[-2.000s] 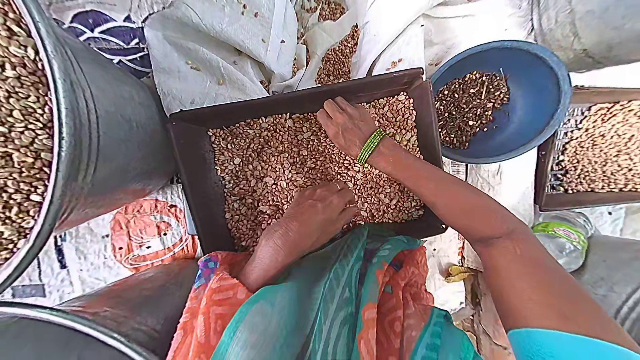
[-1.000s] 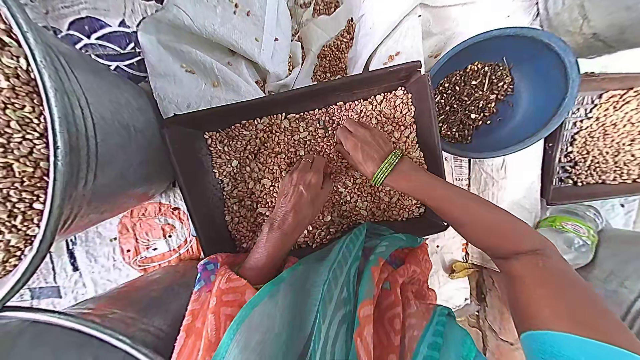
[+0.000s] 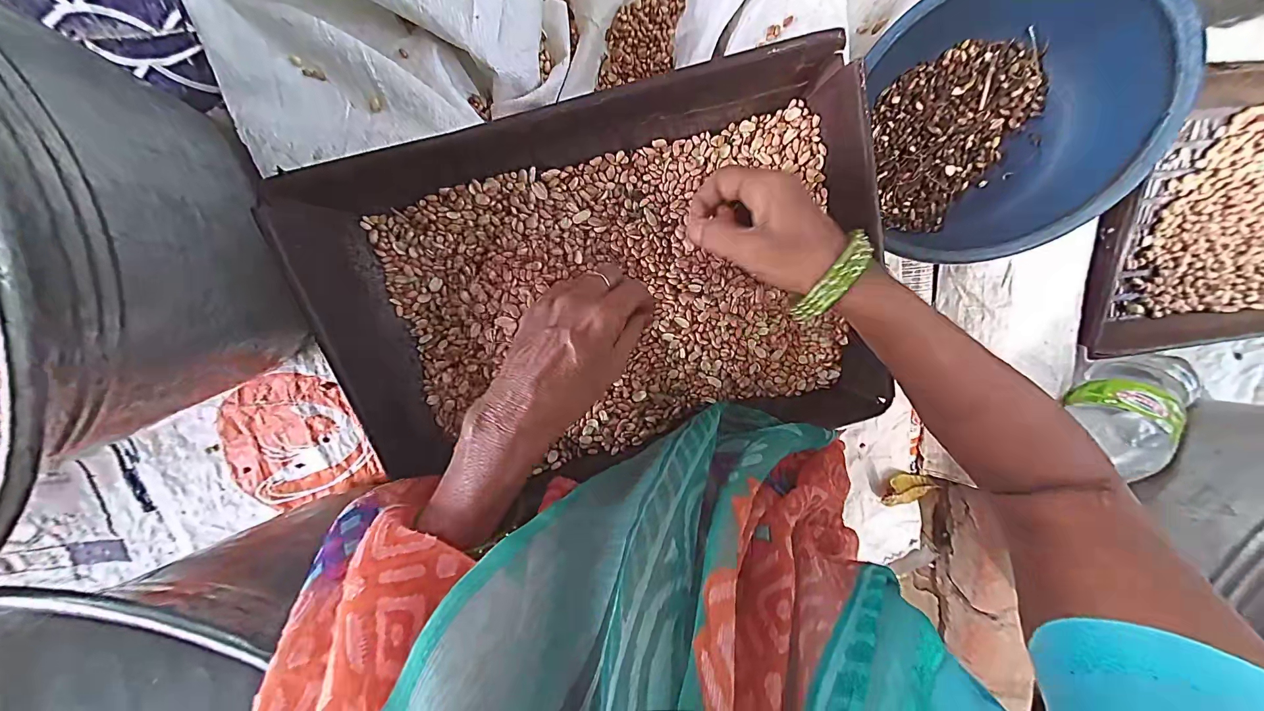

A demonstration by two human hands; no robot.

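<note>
A dark rectangular tray (image 3: 341,316) lies tilted slightly in front of me, its floor covered with pale brown beans or seeds (image 3: 494,237). Low over the middle of the seeds is my left hand (image 3: 583,331), fingers bent down onto them; its fingertips are hidden, so whether it grips any cannot be told. My right hand (image 3: 770,227), with green bangles at the wrist, is at the right part of the tray, thumb and index finger curled together in a ring. Anything between those fingertips is too small to see.
A blue plastic bowl (image 3: 1096,148) holding darker seeds and debris touches or nearly touches the tray's right side. Farther right are another seed tray (image 3: 1145,336) and a clear plastic bottle (image 3: 1136,410). Large metal containers (image 3: 158,247) stand left and at lower left. White sheeting (image 3: 336,89) lies beyond.
My right hand has moved right, away from my left hand, and its fingers have curled in. My left hand has shifted right from where it was a second ago.
</note>
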